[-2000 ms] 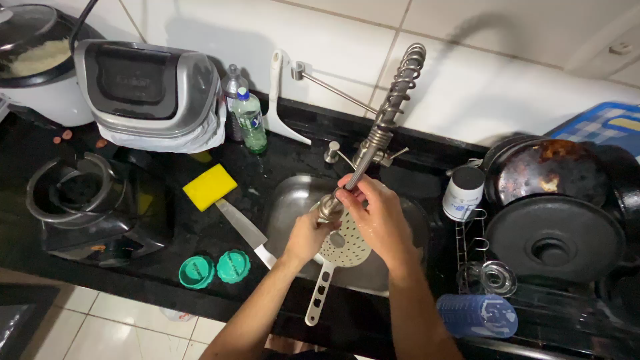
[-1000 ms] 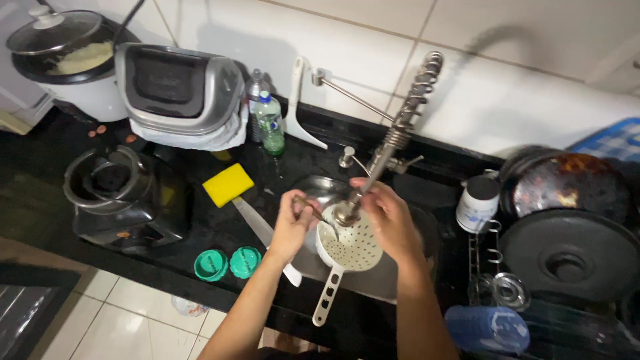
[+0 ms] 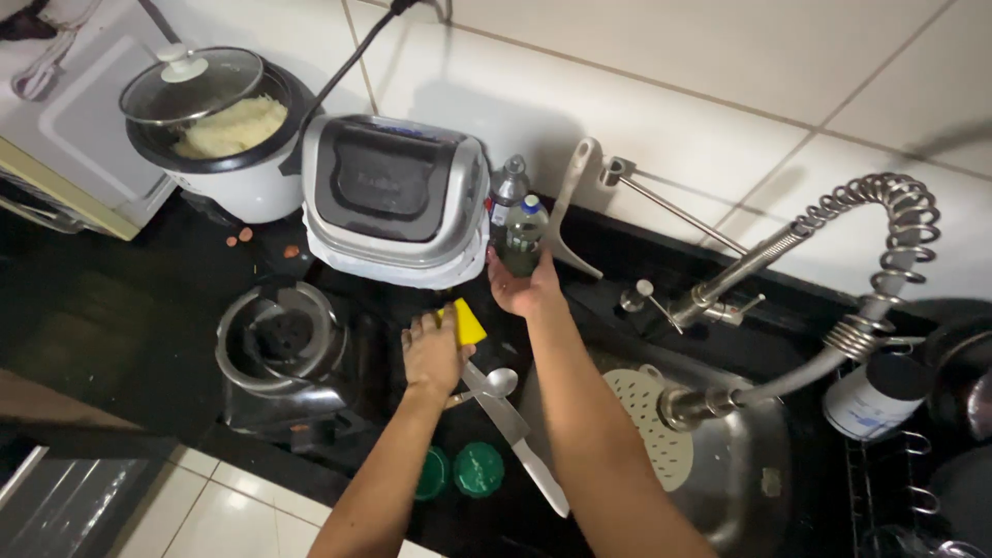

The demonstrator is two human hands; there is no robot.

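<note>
My left hand point(image 3: 434, 353) lies over the left part of a yellow sponge point(image 3: 470, 322); how firmly it holds it is hidden. My right hand point(image 3: 527, 287) has its fingers and thumb around the lower part of a green-tinted bottle point(image 3: 527, 229) with a blue cap, beside another clear bottle point(image 3: 509, 182). A metal spoon point(image 3: 501, 381) lies across the blade of a white-handled knife point(image 3: 539, 473) below the sponge. Two green lids point(image 3: 478, 470) are near the knife. A white perforated skimmer point(image 3: 647, 426) rests in the steel sink point(image 3: 748, 480) under the spring faucet's head point(image 3: 686, 408).
A blender base point(image 3: 283, 341) stands at left. Behind it are a grey appliance point(image 3: 387, 182) on a white cloth and a rice cooker point(image 3: 232, 170) with its glass lid tilted. A white spatula-like utensil point(image 3: 572, 209) leans on the wall. A dish rack point(image 3: 860, 480) is at right.
Both hands have left the faucet and sink and moved left, one to the sponge, one to the bottle. The spoon now lies on the knife. The view has shifted left.
</note>
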